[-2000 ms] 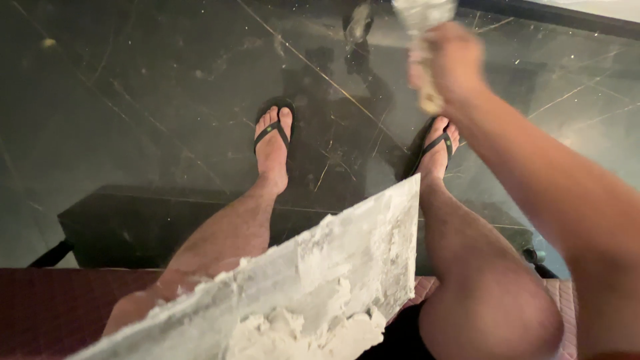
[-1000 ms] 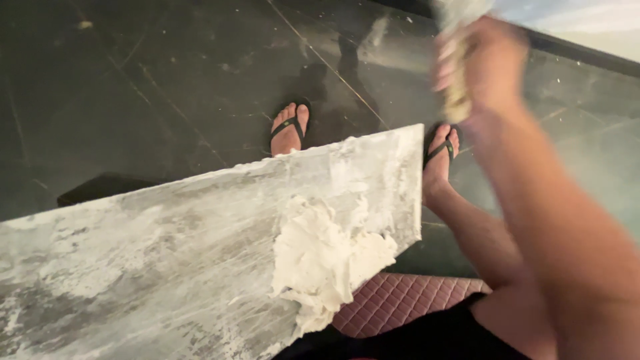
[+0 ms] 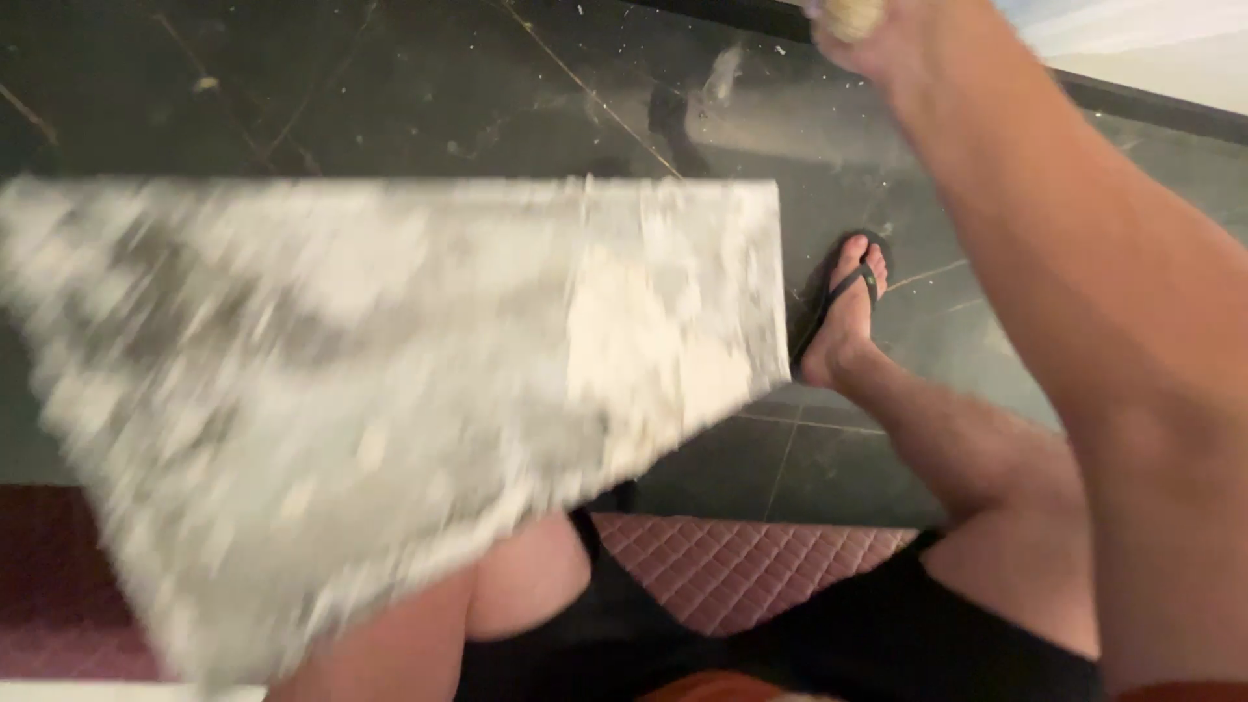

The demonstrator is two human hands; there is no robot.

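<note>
My right hand (image 3: 877,39) is at the top edge of the view, closed around a pale, rounded handle end (image 3: 854,16); the rest of that tool is out of view. A broad flat board (image 3: 390,322), smeared with white paste and blurred by motion, spans the left and middle of the view. A thicker patch of creamy paste (image 3: 634,361) lies near its right end. My left hand is not seen; a forearm or wrist part shows below the board's lower edge, and what it holds is hidden.
Dark veined floor tiles (image 3: 468,97) bear white specks. My right foot in a black flip-flop (image 3: 853,292) rests on them. Below is a pink quilted seat (image 3: 751,565). A dark skirting strip (image 3: 1150,102) edges a pale surface (image 3: 1160,49) at upper right.
The board has swung round and covers more of the left side, hiding the left foot seen earlier. My right hand has moved up, and the tool has mostly left the view.
</note>
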